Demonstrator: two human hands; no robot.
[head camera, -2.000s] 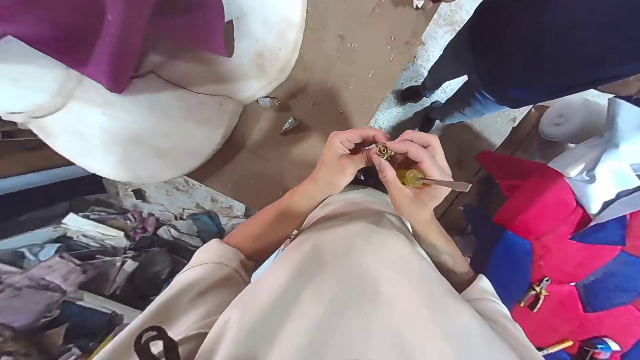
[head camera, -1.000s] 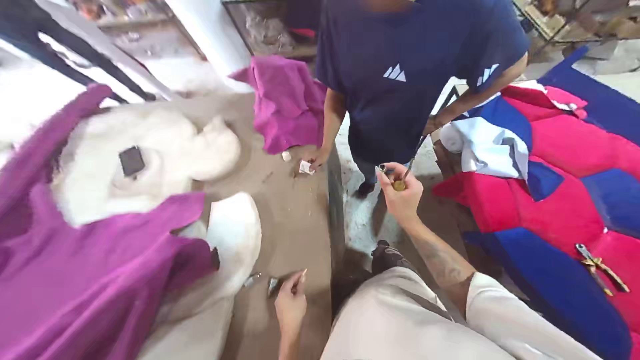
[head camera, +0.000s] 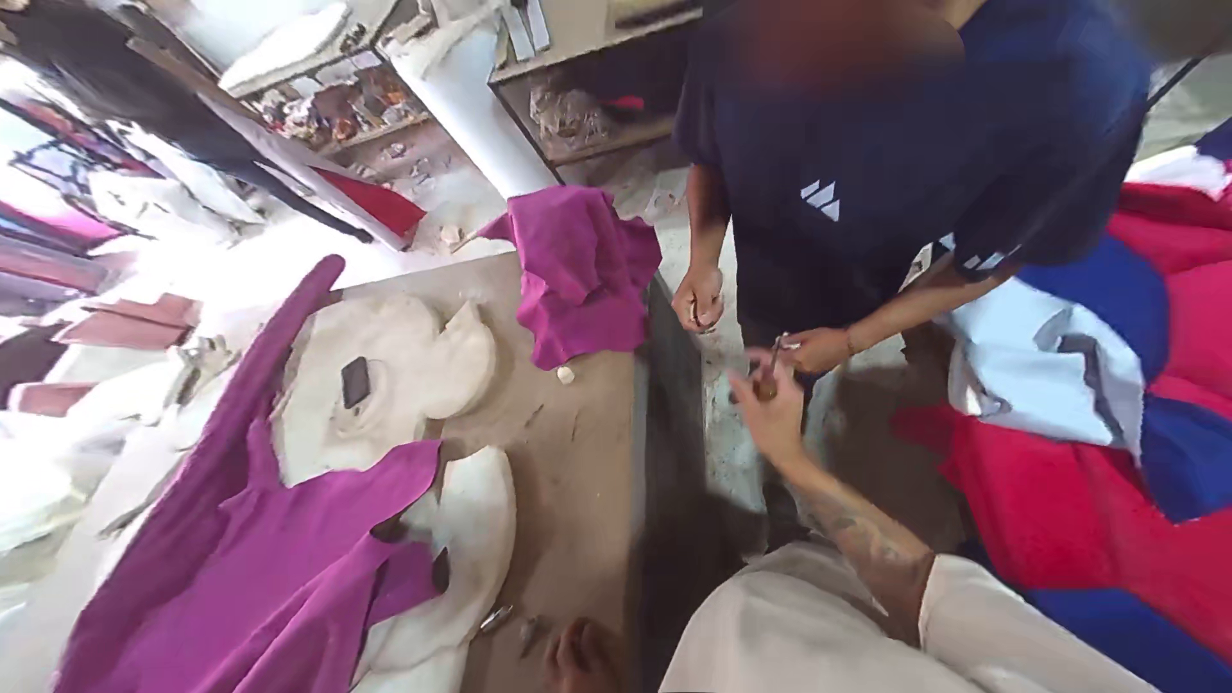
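Note:
My right hand (head camera: 775, 414) is raised in the middle, its fingers around a small tool (head camera: 767, 387) with a yellowish handle; a thin metal part points up beside a co-worker's hand. Whether the two hands touch is unclear. At the bottom edge, my left hand (head camera: 582, 656) is low over the brown table (head camera: 568, 500), partly cut off and blurred, so its grip cannot be made out. Just left of it lie a small metal piece (head camera: 496, 618) and another small dark piece (head camera: 528, 635).
A co-worker in a dark blue shirt (head camera: 895, 192) stands close across from me. Purple leather or fabric (head camera: 260, 549) and cream padded pieces (head camera: 486, 520) lie on the table, with a dark block (head camera: 355, 382). Red and blue covered pieces (head camera: 1039, 491) are at the right.
My hands were together two seconds ago and are now apart, the left low by the table, the right out toward the co-worker. The co-worker's hand is now near my right hand. The view has swung upward.

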